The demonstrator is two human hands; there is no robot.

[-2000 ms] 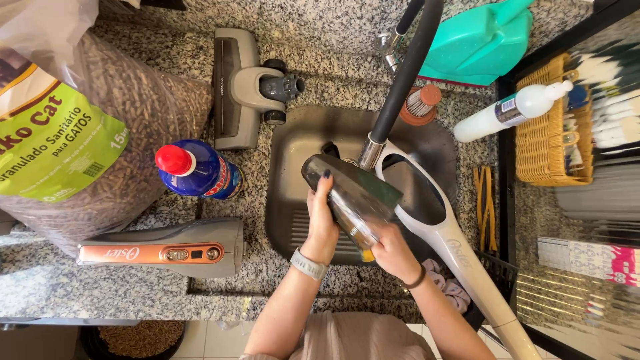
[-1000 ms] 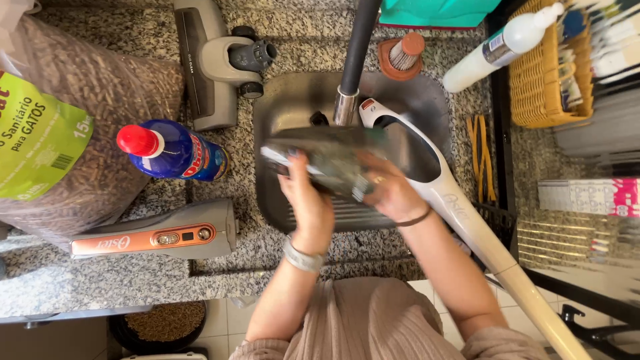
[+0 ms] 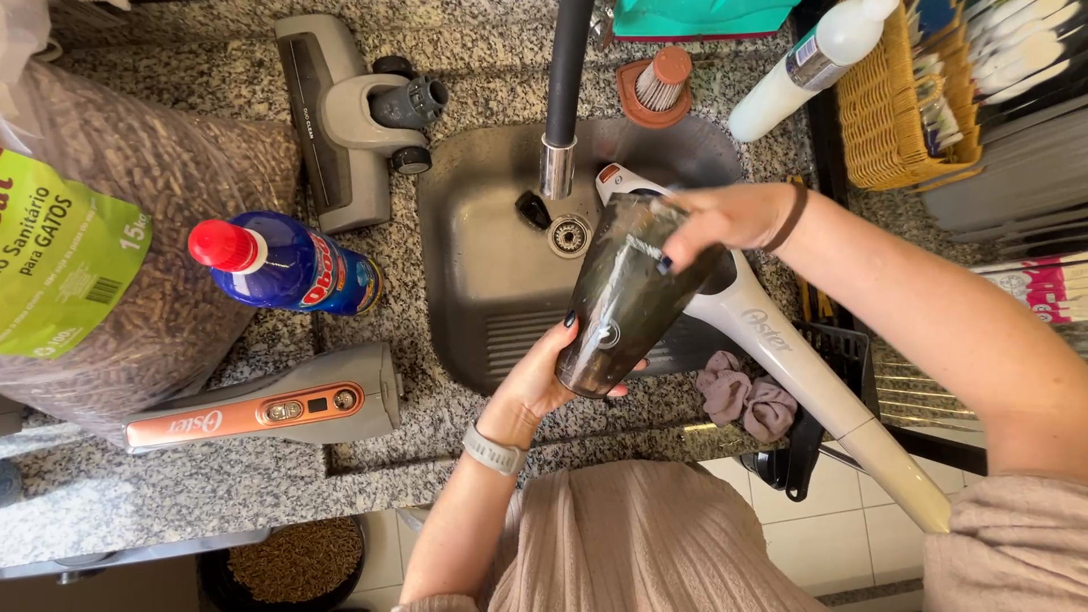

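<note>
A smoky clear vacuum dust cup (image 3: 625, 293) is tilted over the steel sink (image 3: 484, 272). My left hand (image 3: 540, 370) grips its lower end, thumb on the near side. My right hand (image 3: 722, 225) is at its upper end, slightly blurred, with the fingers against the wall; whether it grips cannot be told. The black faucet hose (image 3: 568, 76) hangs over the sink, its metal tip above a small black part (image 3: 533, 209) near the drain (image 3: 569, 236). A white Oster vacuum body (image 3: 769, 340) lies across the sink's right side, behind the cup.
Left are a pellet bag (image 3: 195, 161), blue cleaner bottle (image 3: 293, 263), grey floor head (image 3: 336, 119) and Oster handle unit (image 3: 280, 408). A pleated filter (image 3: 659, 89), white bottle (image 3: 803, 72) and wicker basket (image 3: 888, 110) stand behind and right. A crumpled cloth (image 3: 744, 395) lies at the sink's front right.
The cup has turned from lying nearly sideways to a steeper tilt. My right hand has moved from its right end to its upper end, while my left hand now holds the lower end.
</note>
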